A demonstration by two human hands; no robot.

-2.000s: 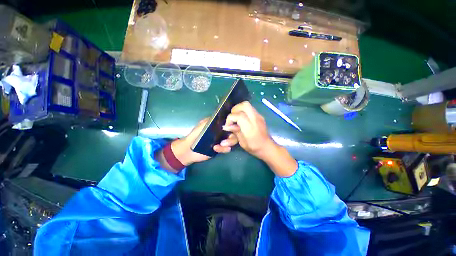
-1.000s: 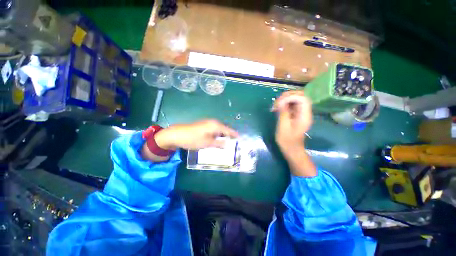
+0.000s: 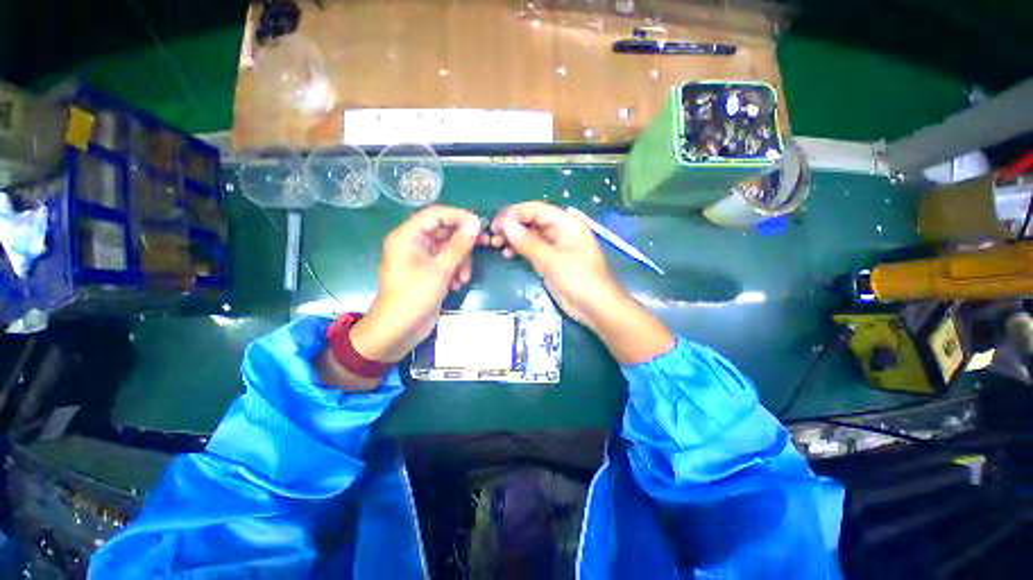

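The phone assembly (image 3: 476, 346) lies open side up on the green mat, its white inside to the left and its circuit end to the right. My left hand (image 3: 425, 266) and my right hand (image 3: 555, 255) are raised just behind it, fingertips nearly meeting. Between them they pinch a small dark part (image 3: 491, 235), mostly hidden by the fingers. The thin pale pointed stick (image 3: 617, 240) lies right of my right hand. The green parts box (image 3: 651, 159) stands at the right rear, filled with small dark and silver pieces.
Three clear screw cups (image 3: 342, 178) stand in a row at left rear. The blue parts bin (image 3: 142, 204) is far left. A clear round tub (image 3: 782, 187) is beside the green box. The orange screwdriver (image 3: 963, 275) and yellow-fronted black box (image 3: 889, 351) are at right. A brown board (image 3: 453, 68) lies behind.
The phone went from tilted in my hands to lying on the mat. My right hand moved from beside the green box to my left hand, and both now pinch a small dark part.
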